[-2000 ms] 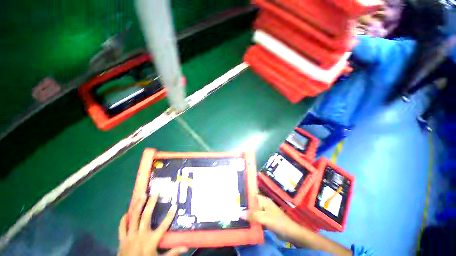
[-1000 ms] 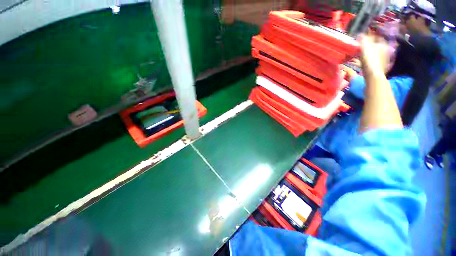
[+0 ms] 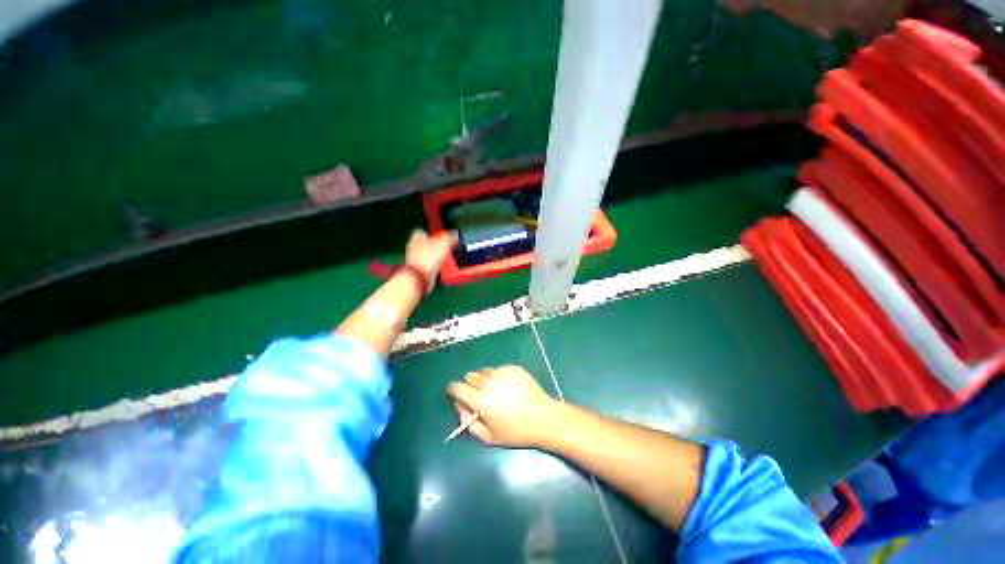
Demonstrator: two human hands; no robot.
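A red foam tray (image 3: 527, 266) lies on the green belt beyond the white rail. An open tablet (image 3: 494, 237) sits in it, partly hidden by the grey post. My left hand (image 3: 428, 256), with a red wrist strap, is stretched out and closed on the tray's left end; its fingertips are partly hidden. My right hand (image 3: 505, 408) is over the green bench on the near side of the rail. It holds a slim pale pointed tool (image 3: 462, 427) between its fingers.
The grey-white post (image 3: 601, 132) rises from the chipped white rail (image 3: 661, 270). Stacked red trays (image 3: 882, 231) with one white layer stand at the right. Another red tray (image 3: 846, 516) shows low at the right. A small pink block (image 3: 333, 185) lies behind the belt.
The tablet tray held earlier is gone from my hands. The raised arm by the stack is gone from there. My left hand now reaches the belt tray, and the view has turned left.
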